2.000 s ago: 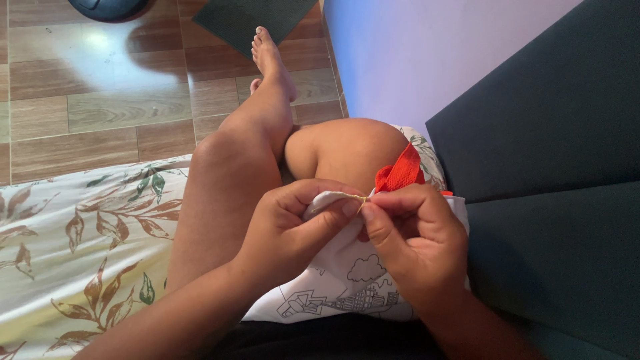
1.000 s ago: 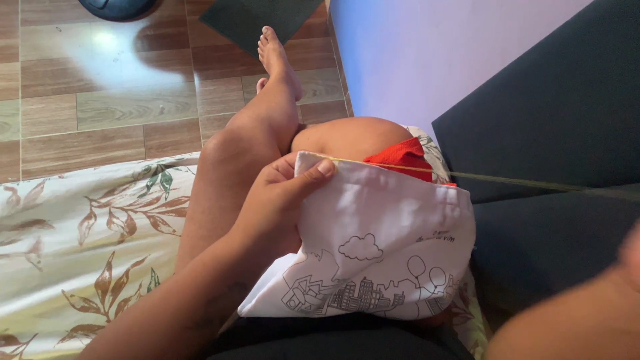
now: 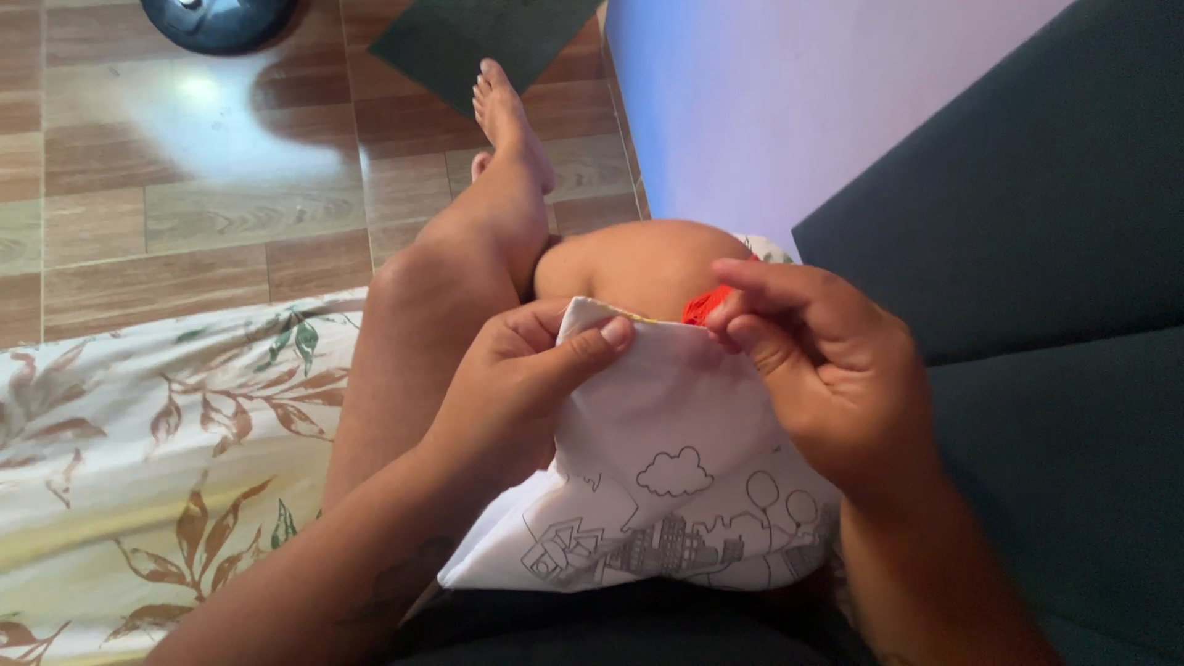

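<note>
A white fabric piece [image 3: 684, 398] printed with black line drawings of a cloud, balloons and buildings lies across my lap. My left hand [image 3: 546, 370] pinches its upper left corner between thumb and fingers. Along the top edge runs a yellow thread [image 3: 624, 313]. My right hand [image 3: 814, 361] is at the upper right of the fabric, thumb and index finger near each other; whether it holds a needle or thread cannot be made out. Red yarn or thread [image 3: 705, 303] sits behind the fabric edge, partly hidden by my right hand.
Leaf-patterned bedding [image 3: 185, 444] spreads at the left under my bare legs. Dark padded panels [image 3: 1036, 222] stand at the right beside a pale wall [image 3: 740, 102]. On the wood-look tiled floor are a dark mat [image 3: 462, 55] and a round dark base [image 3: 217, 23].
One second ago my right hand was at the far right edge with the yellow thread stretched out toward it; now it is back by the fabric's top edge. My left hand still grips the corner.
</note>
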